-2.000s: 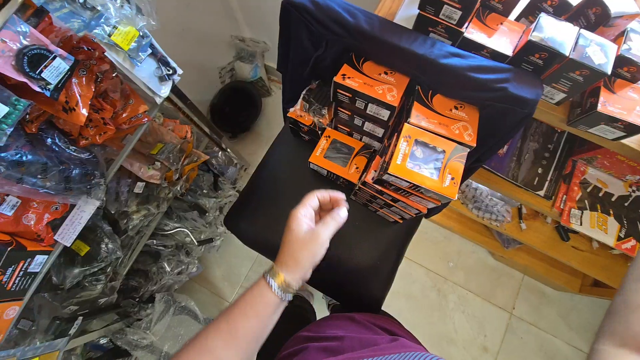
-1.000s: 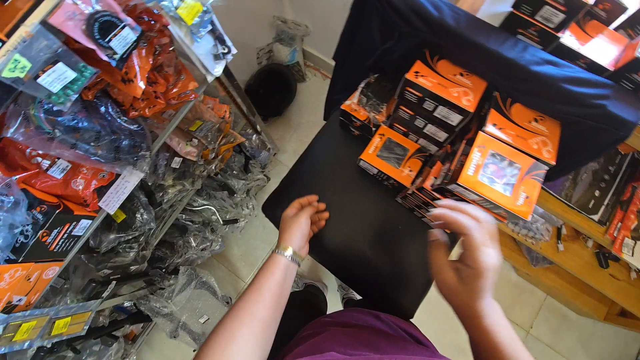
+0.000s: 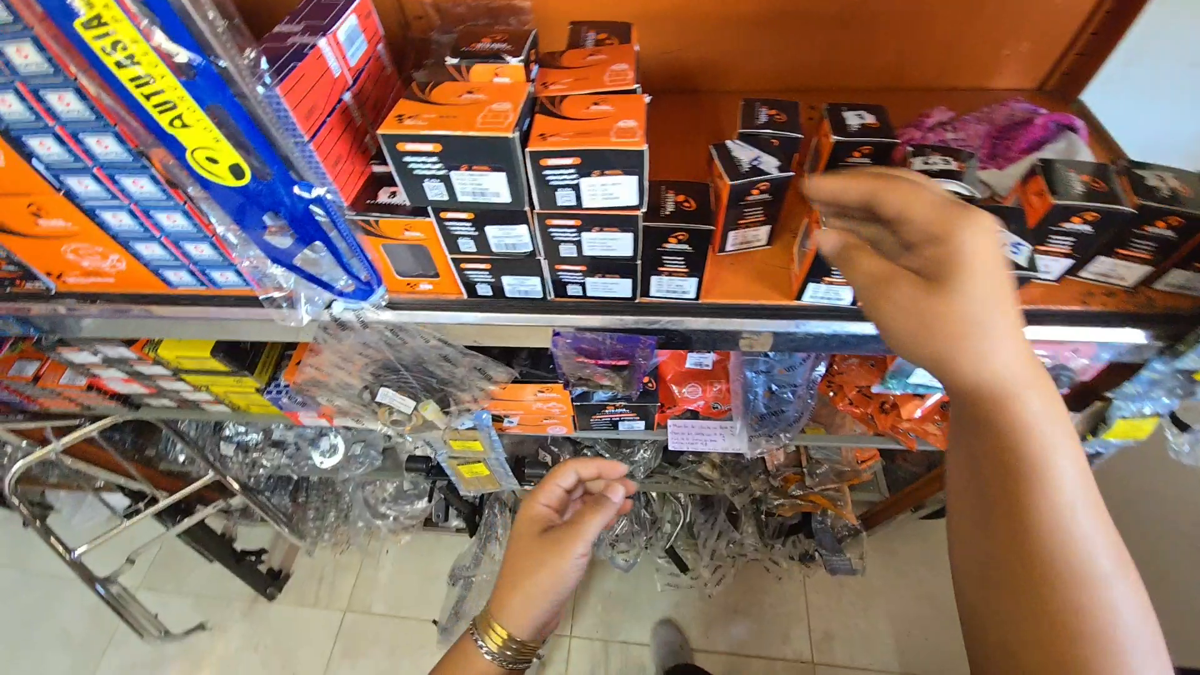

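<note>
My right hand is raised in front of the upper orange shelf, fingers slightly bent, beside several small black-and-orange cartons. The nearest is a carton partly hidden behind its fingertips; I cannot tell if they touch it. Another small carton stands just left of them, with a crumpled bit on top. My left hand, with gold-coloured bracelets at the wrist, hangs lower, fingers curled and apart, holding nothing visible. Stacked orange-and-black boxes stand on the shelf above and behind it.
A blue plastic part in a clear bag leans across the left of the shelf. Below the metal shelf edge hang bagged parts. A chrome tubular rack stands at lower left. A pink-purple cloth lies at back right.
The view has swung from the dark seat with boxes to the shelves. My right hand was over the seat's right side and is now up by the shelf cartons.
</note>
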